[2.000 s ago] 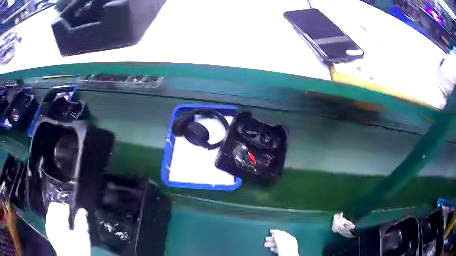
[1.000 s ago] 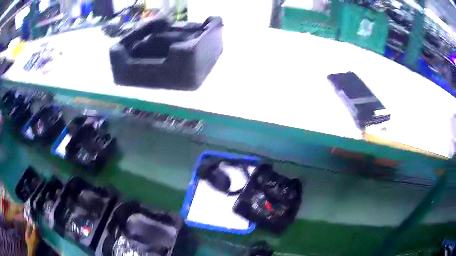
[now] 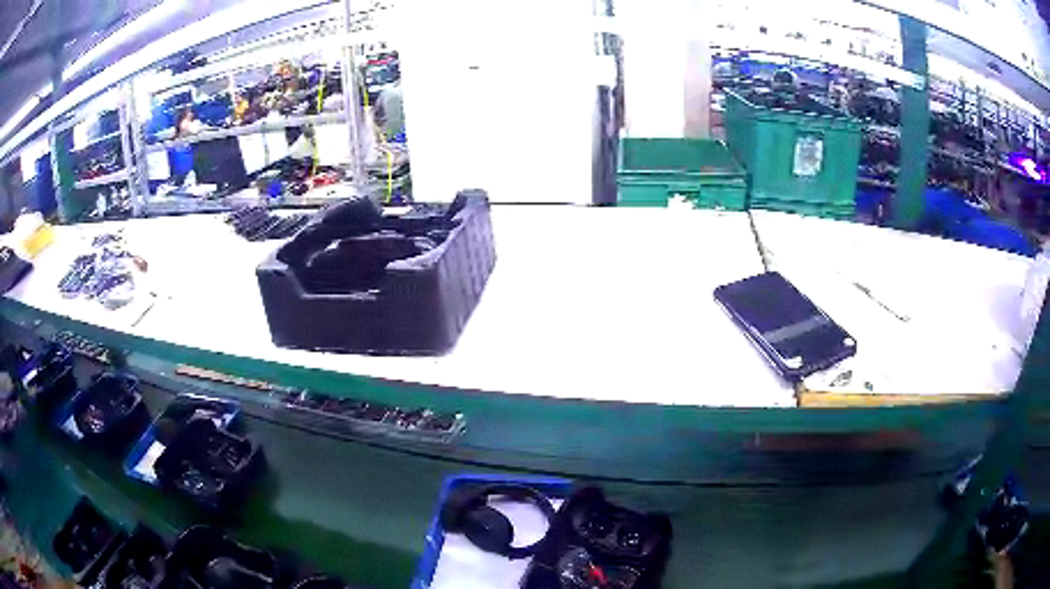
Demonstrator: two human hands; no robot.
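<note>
A blue tray [image 3: 433, 552] with a white liner lies on the green belt at the bottom centre, cut off by the lower edge. Black over-ear headphones [image 3: 493, 529] rest on its liner. A black moulded tray [image 3: 636, 550] overlaps its right side and holds dark parts and a small red spot. Above, on the white shelf [image 3: 599, 311], stands a large black bin [image 3: 380, 301] with dark pieces inside. Neither of my hands is in the picture.
A flat black device [image 3: 788, 322] lies on the shelf. A parts strip [image 3: 374, 414] runs along its edge. More black trays [image 3: 207, 460] line the belt at left. Green crates [image 3: 806, 155] stand behind. Another person's hand [image 3: 1004, 566] shows at the lower right edge.
The view has tilted up, so the shelf and the background show more and the belt sits lower. Both gloved hands, seen two seconds ago, have left the picture.
</note>
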